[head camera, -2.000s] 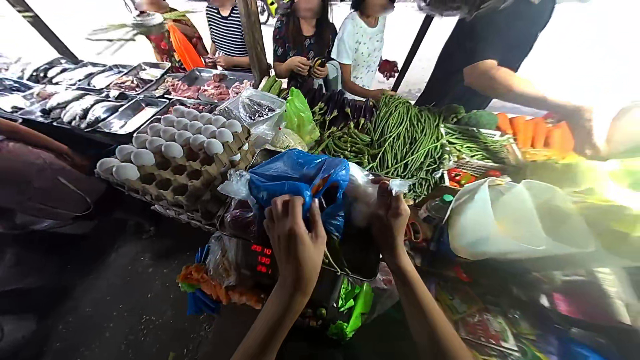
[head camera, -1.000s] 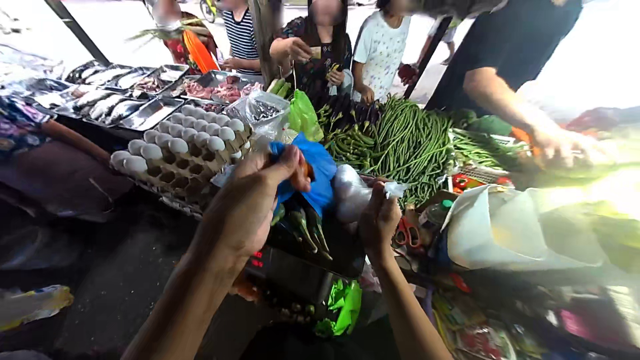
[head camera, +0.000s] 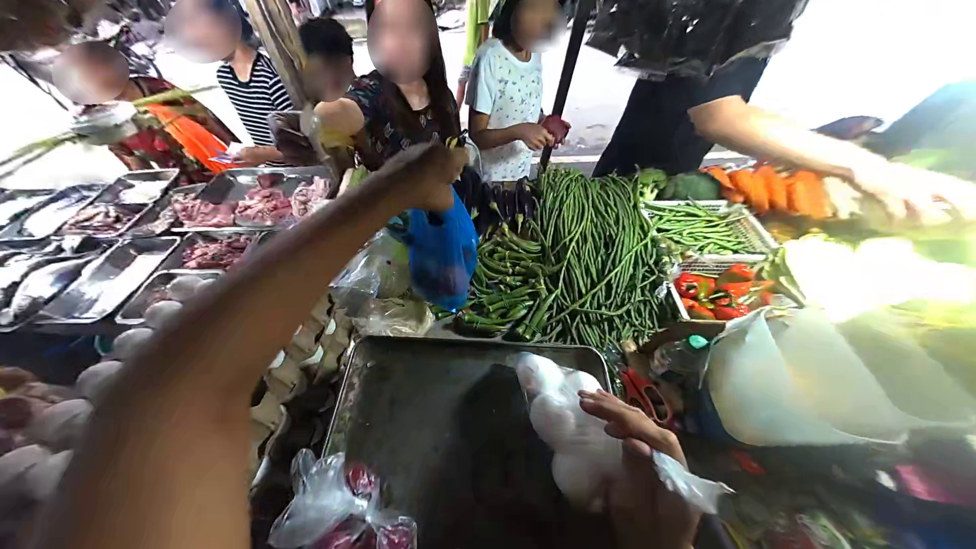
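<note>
My left hand (head camera: 427, 171) is stretched out over the stall, closed on the top of a blue plastic bag (head camera: 441, 248) that hangs above the green vegetables. On the right side of a dark metal tray (head camera: 427, 412) lies a clear plastic bag of eggs (head camera: 568, 427). My right hand (head camera: 648, 457) rests against it, the bag's twisted end showing beside the palm. At the tray's near left corner sits a clear bag of red onions (head camera: 343, 503). A person's hand is close to my left hand; whether it touches the blue bag cannot be told.
Long green beans (head camera: 602, 252), small eggplants (head camera: 507, 282) and red peppers (head camera: 720, 293) lie beyond the tray. Red scissors (head camera: 646, 396) are at its right. Egg trays (head camera: 305, 343) and metal trays of fish and meat (head camera: 114, 278) stand left. Several people stand across the stall.
My left hand has moved out across the stall with the blue bag, which was between my hands before. The bag of eggs, held up by my right hand earlier, now lies on the tray. The view has shifted.
</note>
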